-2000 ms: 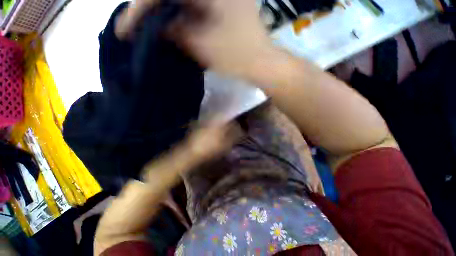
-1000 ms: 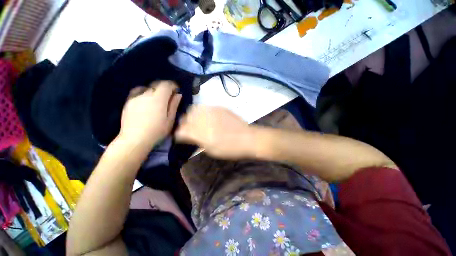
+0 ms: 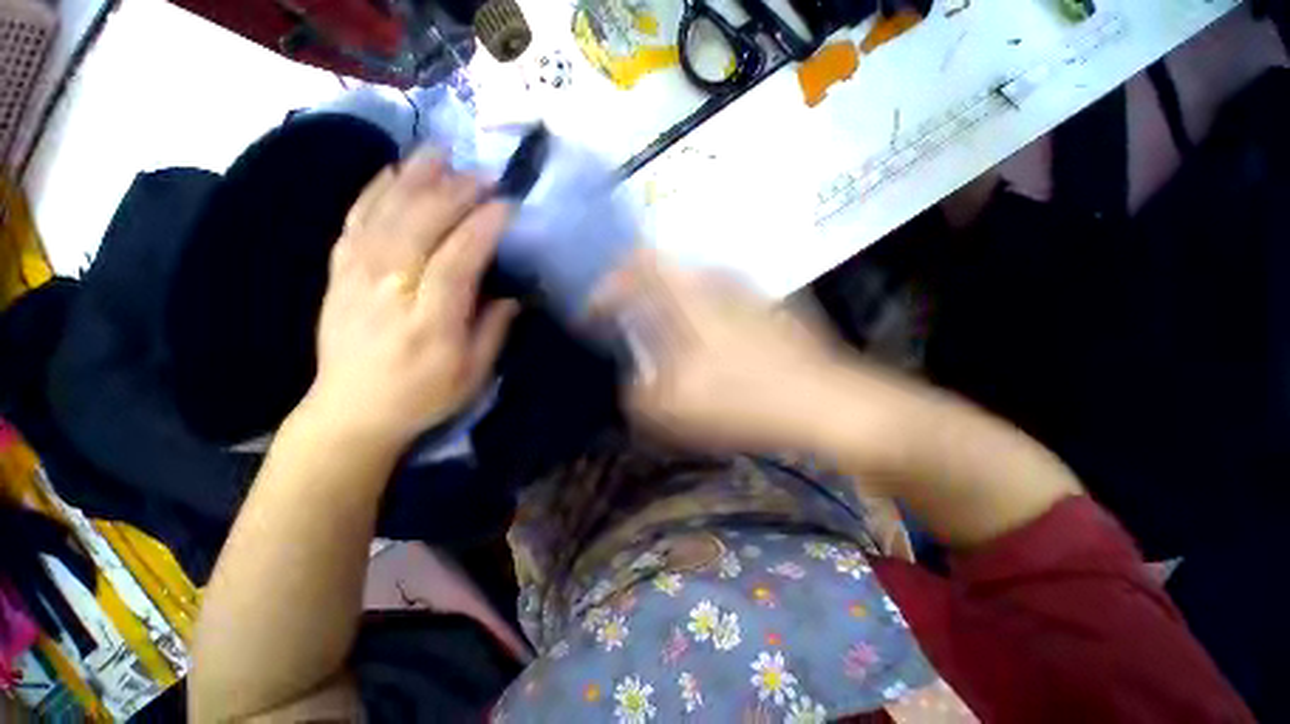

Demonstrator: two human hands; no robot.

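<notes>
A dark garment piece (image 3: 227, 311) covers the left of the white machine table and hangs over its front edge. A blue-grey strip (image 3: 573, 219) joined to it lies between my hands, with a short black band on it. My left hand (image 3: 410, 290) lies on the dark cloth and the strip's left part, fingers slightly apart, pointing toward the machine. My right hand (image 3: 693, 347) is blurred and holds the blue-grey strip at its right part, near the table's front edge. The presser foot area is partly hidden behind the cloth.
The red end of the sewing machine (image 3: 340, 36) is at the top, with a ribbed brass-olive knob (image 3: 502, 28) beside it. Black-handled scissors (image 3: 722, 50) and orange worn patches (image 3: 828, 68) lie right of it. A pale basket (image 3: 21, 64) is top left. Yellow covering (image 3: 149, 566) shows lower left.
The blue-grey strip, stretched out to the right a second ago, is now bunched between my hands. My right hand has moved right and onto it; my left hand has moved slightly toward the machine.
</notes>
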